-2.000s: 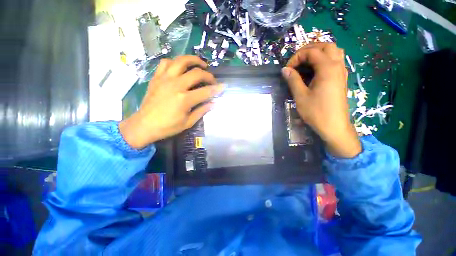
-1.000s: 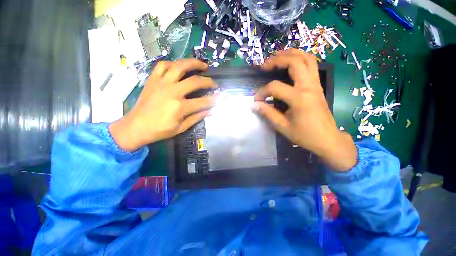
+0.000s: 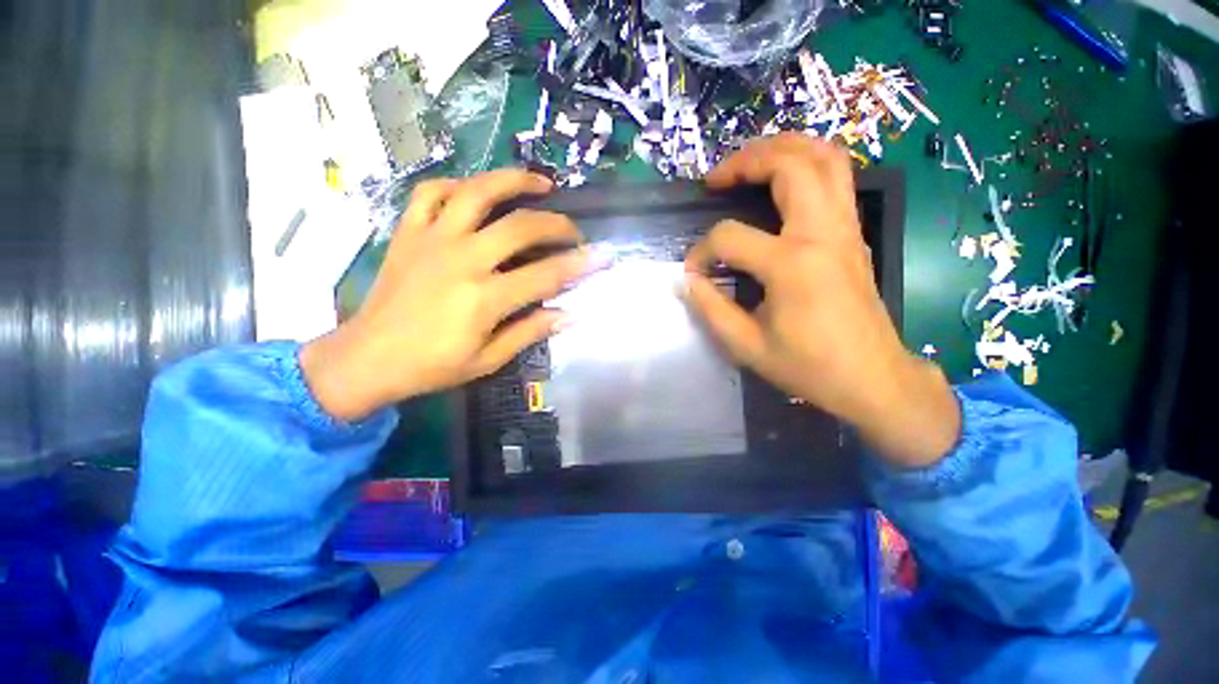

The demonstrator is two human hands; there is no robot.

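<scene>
An open tablet lies in a black frame [image 3: 668, 492] in front of me. Its shiny silver battery pack [image 3: 651, 401] fills the middle, with glare on its upper part. My left hand [image 3: 461, 287] rests over the upper left of the tablet, fingers bent, fingertips at the battery's upper left edge. My right hand [image 3: 809, 274] is over the upper right, thumb and index fingertips close together at the battery's upper edge, other fingers on the far frame edge. Whether either hand holds a small part cannot be told, because of glare and the fingers.
Black-and-white small parts [image 3: 655, 100] lie in a heap beyond the frame, with orange-and-white parts [image 3: 869, 100] beside them. White strips [image 3: 1023, 301] lie at right. A clear bag [image 3: 735, 27] is at the back. White paper [image 3: 294, 267] lies left. A blue-handled tool [image 3: 1080, 30] is far right.
Since the first frame, my right hand has moved left and nearer, from the frame's upper right to the battery's upper edge. My left hand has stayed nearly in place. The view has shifted slightly.
</scene>
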